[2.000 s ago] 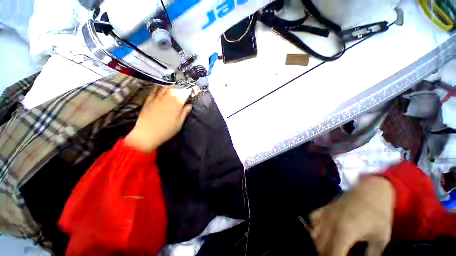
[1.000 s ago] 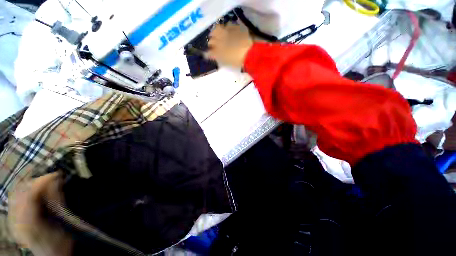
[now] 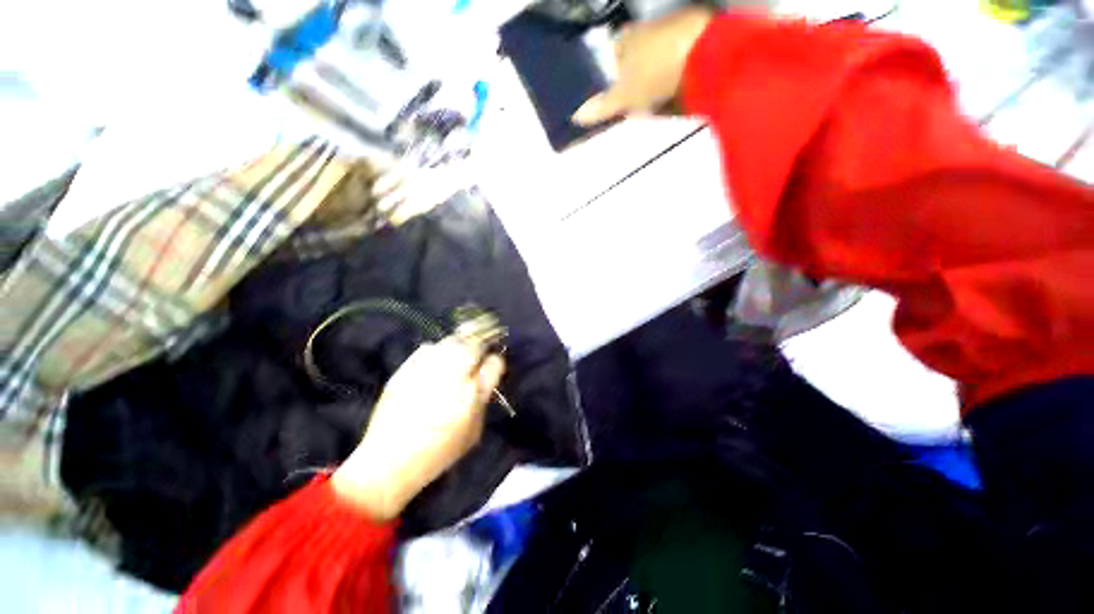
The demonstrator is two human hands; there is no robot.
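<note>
My left hand (image 3: pixel 432 402) is closed on a narrow looped strip with a pale brassy edge (image 3: pixel 360 307), which looks like a zipper. A bunched part sticks out above the fingers and a short end below. It is over the black lining (image 3: pixel 300 396). The check cloth (image 3: pixel 150 270) lies left of the lining and runs up to the blurred needle area (image 3: pixel 432 134). My right hand (image 3: pixel 642 72) is at the right side of a flat black rectangle (image 3: pixel 546 78), thumb over its lower edge. Blur hides whether it grips it.
The white machine head (image 3: pixel 360 78) is at the top, with a small blue tab (image 3: pixel 480 103) beside the needle area. The white table's front edge (image 3: pixel 648 318) runs up to the right. White material (image 3: pixel 864 372) lies below my right sleeve. A yellow item (image 3: pixel 1005 10) is at the top right.
My left hand left the needle area, went to the lower left, and is now over the lining with the strip. My right hand moved from the lower right to the black rectangle, which now lies more tilted.
</note>
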